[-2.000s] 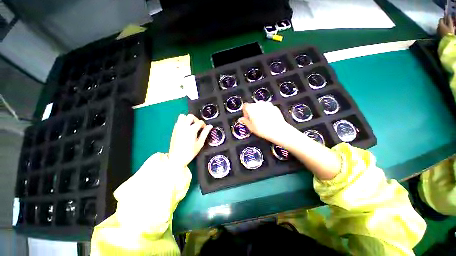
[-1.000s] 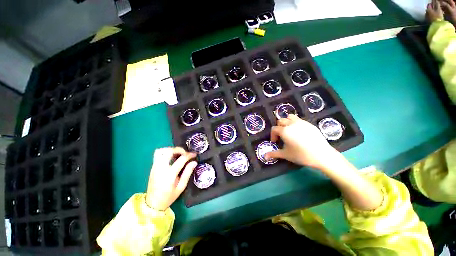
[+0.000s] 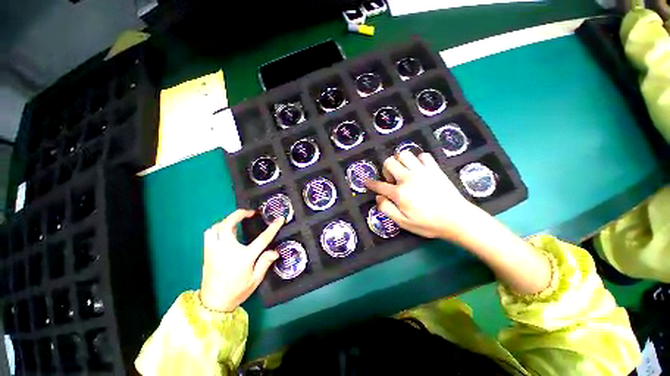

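Observation:
A black foam tray [image 3: 323, 281] with a grid of square pockets lies in front of me, one round smartwatch [image 3: 319, 193] in nearly every pocket. The top left pocket is empty. The watch faces show small coloured text. My right hand [image 3: 422, 194] is over the tray, its index fingertip at the rim of a smartwatch [image 3: 361, 176] in the third row; it partly covers neighbouring watches. My left hand [image 3: 233, 258] is at the tray's left edge, fingers apart, its fingertips over the two lower left watches. Neither hand holds anything.
Dark side trays [image 3: 62, 264] lie at left. A yellow paper sheet [image 3: 192, 117] and a black mobile phone [image 3: 302, 64] lie behind the tray. Small white items with a yellow piece [image 3: 361, 29] and a white sheet [image 3: 455, 6] are further back. Another person's yellow sleeve [image 3: 646, 62] shows at right.
My right hand has moved from the upper watches to the bottom row, then to a third-row watch. My left hand stays by the left column. The view has shifted, so the tray appears further left.

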